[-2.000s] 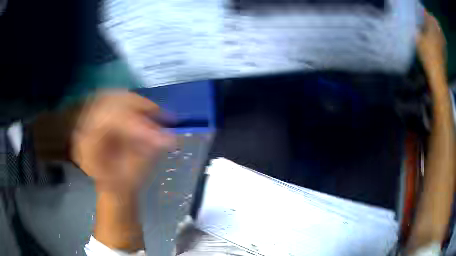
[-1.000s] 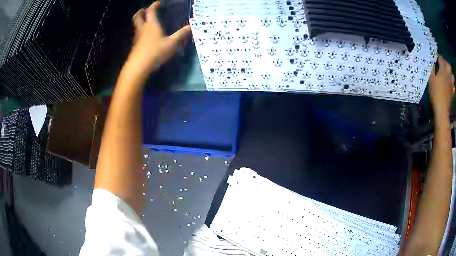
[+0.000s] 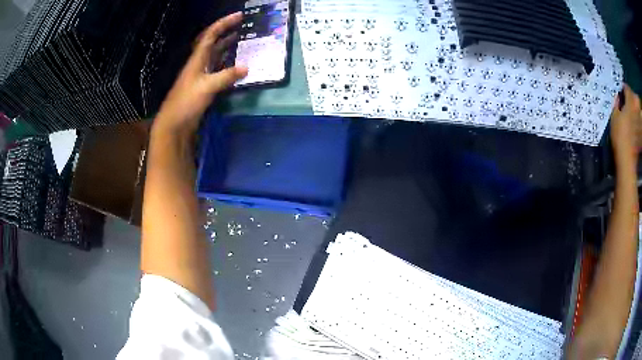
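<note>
My left hand [image 3: 200, 81] is at the smartphone [image 3: 262, 49], fingers apart, fingertips at the left edge of its lit screen; it holds nothing that I can see. The phone lies on the green bench beside the white bench panels [image 3: 394, 67]. My right hand [image 3: 626, 119] is at the right edge of those panels, near the picture's rim; a small dark thing shows by its fingers, and its grip is unclear. A lap stack of white panels [image 3: 415, 302] lies at the bottom centre.
Black ribbed pieces [image 3: 524, 31] lie on the bench panels. Tall dark stacks [image 3: 77, 63] stand at left. Below the bench edge are a blue bin [image 3: 274, 162] and a cardboard box [image 3: 109, 169]. Pale bits dot the floor. An orange-red strip [image 3: 584, 281] is at right.
The phone's screen is now lit and in view, with my left hand at its left edge. The bench panels appear slightly farther right. My right hand remains by their right edge.
</note>
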